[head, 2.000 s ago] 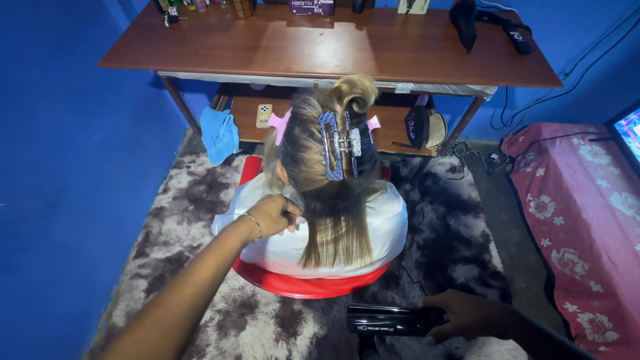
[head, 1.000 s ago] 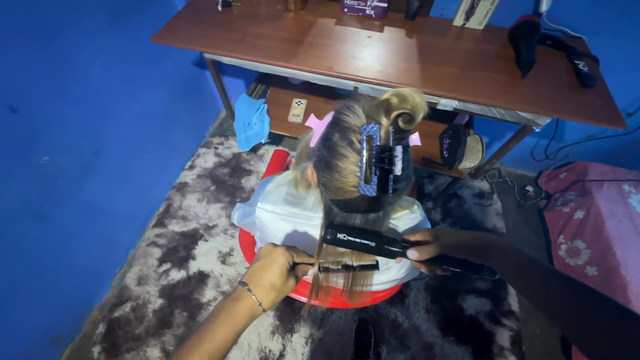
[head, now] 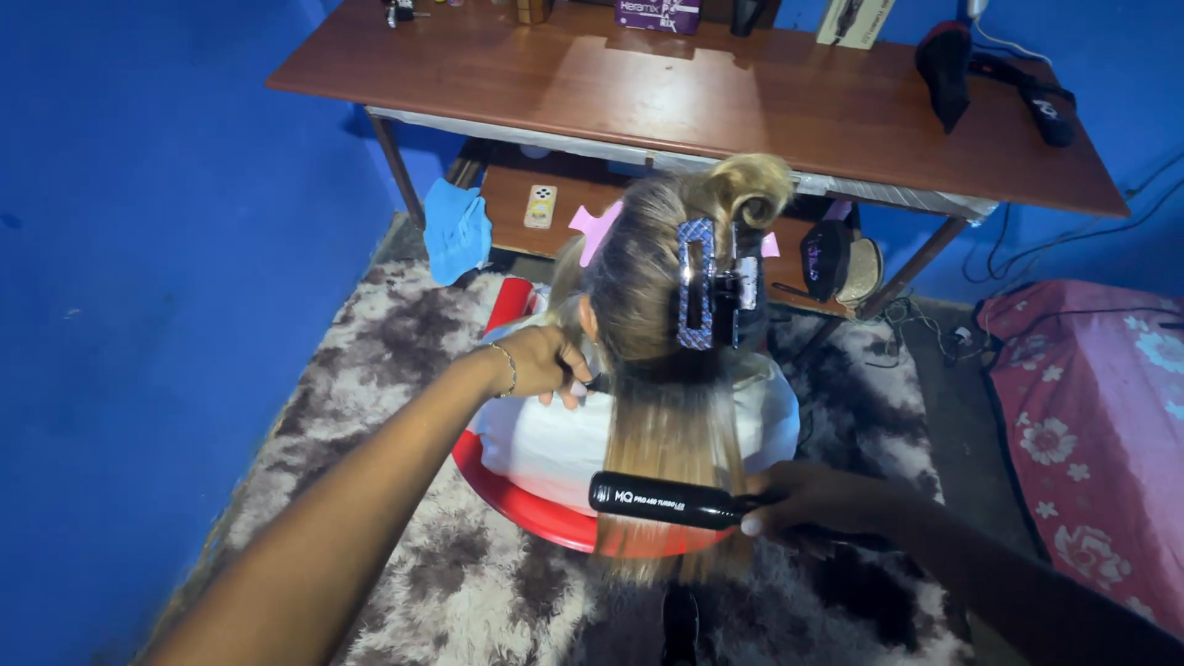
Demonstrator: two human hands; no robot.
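Observation:
A person with long hair (head: 671, 425) sits with their back to me on a red plastic chair (head: 546, 523). My right hand (head: 800, 499) grips a black MQ hair straightener (head: 661, 499), which lies across the lower lengths of the loose hair. Beside the person's neck, my left hand (head: 550, 365) has its fingers closed around a dark comb (head: 595, 381), mostly hidden by the fingers and hair. A blue patterned claw clip (head: 696, 282) holds the upper hair, and a pink clip (head: 597, 231) shows at the left side.
Ahead stands a wooden table (head: 518, 83) with a hair dryer (head: 943, 74) and boxes on it. A blue cloth (head: 458, 231) hangs from its lower shelf. A mottled shaggy rug (head: 324, 370) covers the floor; a pink floral cover (head: 1082, 416) is at the right, near cables.
Two seconds ago the straightener was off to the right of the hair; now it is across it. My left hand, with the comb, has moved from the lower hair up beside the neck since one second ago.

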